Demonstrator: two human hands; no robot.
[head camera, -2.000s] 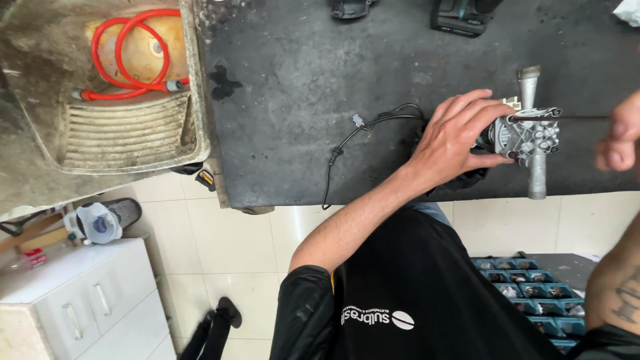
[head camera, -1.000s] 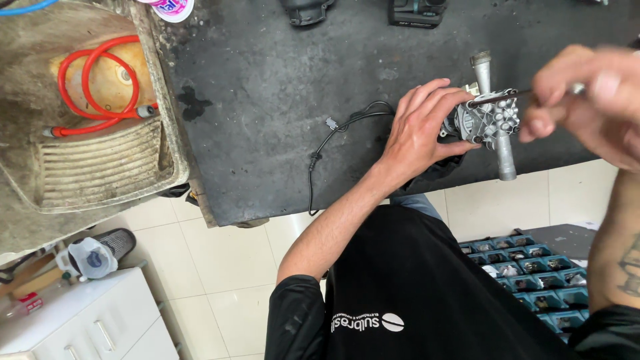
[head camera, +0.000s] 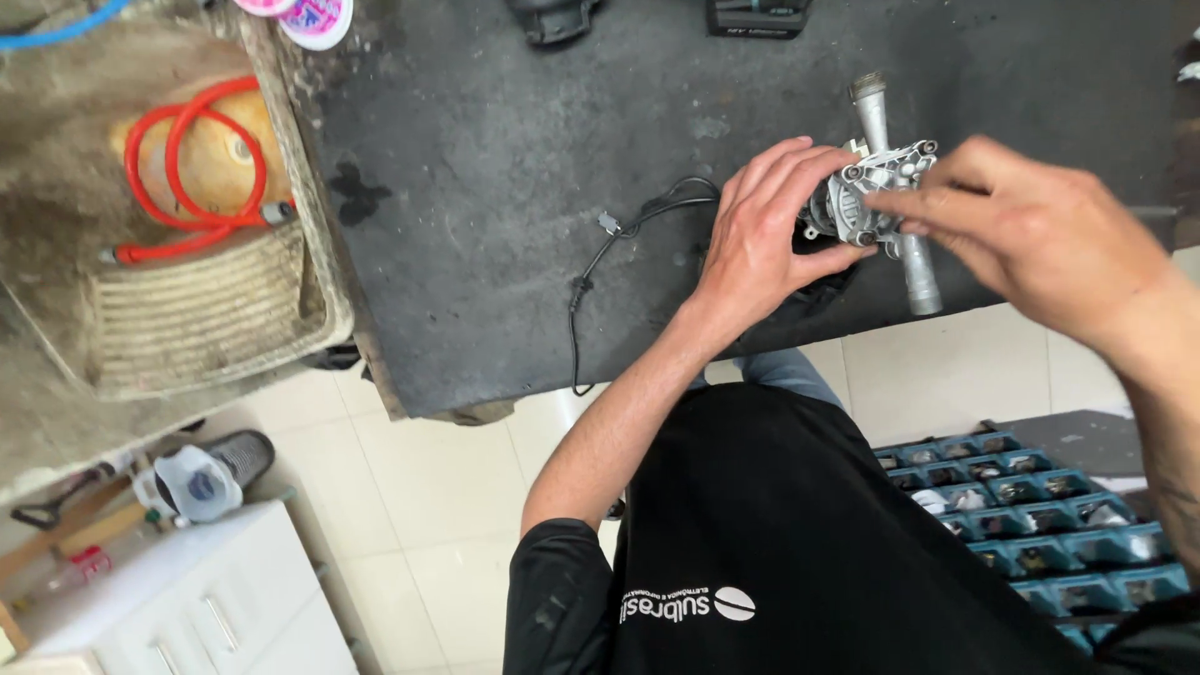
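A cast-metal pump head (head camera: 881, 187) with two tubular ports, one pointing away from me and one toward me, sits near the front edge of the dark workbench. My left hand (head camera: 769, 216) wraps around its left side, thumb nearest me and fingers across the far side. My right hand (head camera: 1022, 225) is over the right part of the metal body, its index finger stretched onto the front face. Whether this hand holds something thin is hidden by the fingers. A black cable (head camera: 600, 258) with a small grey connector runs left from behind my left hand.
At the left is a worn sink (head camera: 328, 281) with a coiled red hose (head camera: 173, 169). A black tool part (head camera: 555, 21) and a power-tool battery or base (head camera: 757, 19) stand at the far edge. Blue parts bins (head camera: 1022, 516) are below right, a white cabinet (head camera: 187, 591) below left.
My right hand has come in from the right onto the metal body; a thin shaft seen at it earlier no longer shows. My left hand keeps its hold.
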